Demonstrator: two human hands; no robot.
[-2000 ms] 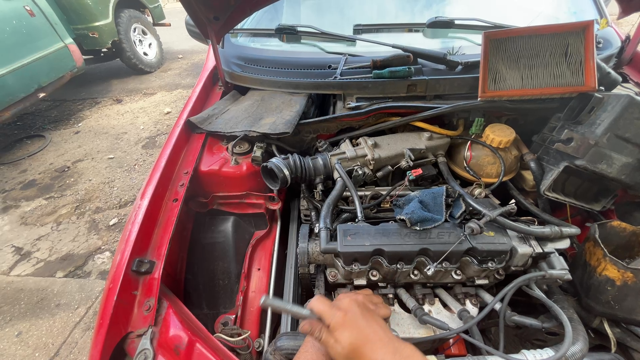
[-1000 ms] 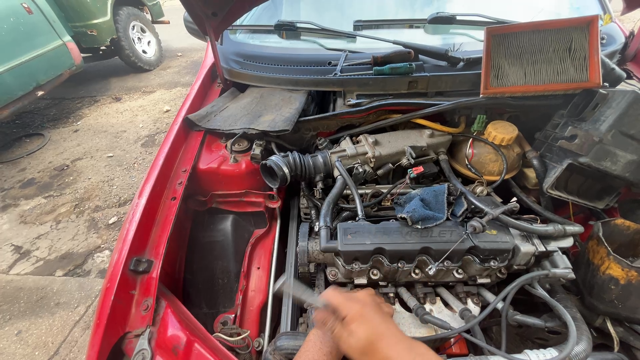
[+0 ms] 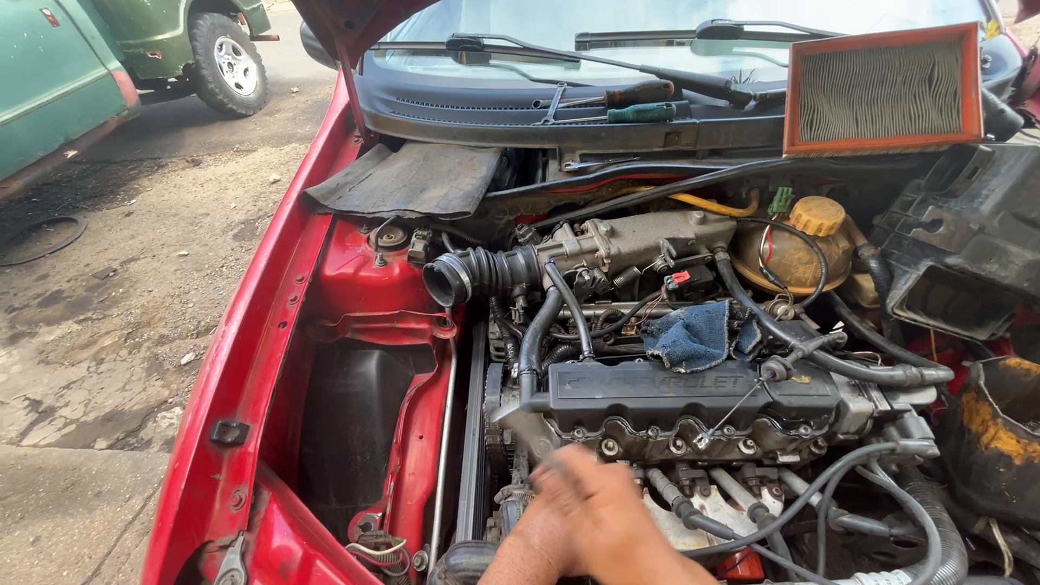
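Note:
Low in the middle of the head view, my right hand [image 3: 597, 508] grips a metal bar-like tool [image 3: 528, 431], blurred by motion, at the front left corner of the engine. Its far end points up and left, beside the black valve cover [image 3: 691, 386]. My left hand [image 3: 532, 532] lies just under and against the right one; its fingers are hidden, so its hold cannot be made out. A blue cloth [image 3: 689, 335] rests behind the valve cover. The corrugated intake hose [image 3: 479, 272] stands with its end uncovered to the left.
Spark plug cables [image 3: 821, 508] loop at the front right. An air filter [image 3: 886, 89] leans at the windshield base, near screwdrivers [image 3: 642, 112] and a wrench. A black airbox [image 3: 959, 252] sits at right, behind a stained black container [image 3: 999, 439]. The red fender [image 3: 244, 357] borders the left.
The tool in my right hand has swung from pointing left to pointing up and left, with its far end now higher beside the valve cover. My hands have stayed close together.

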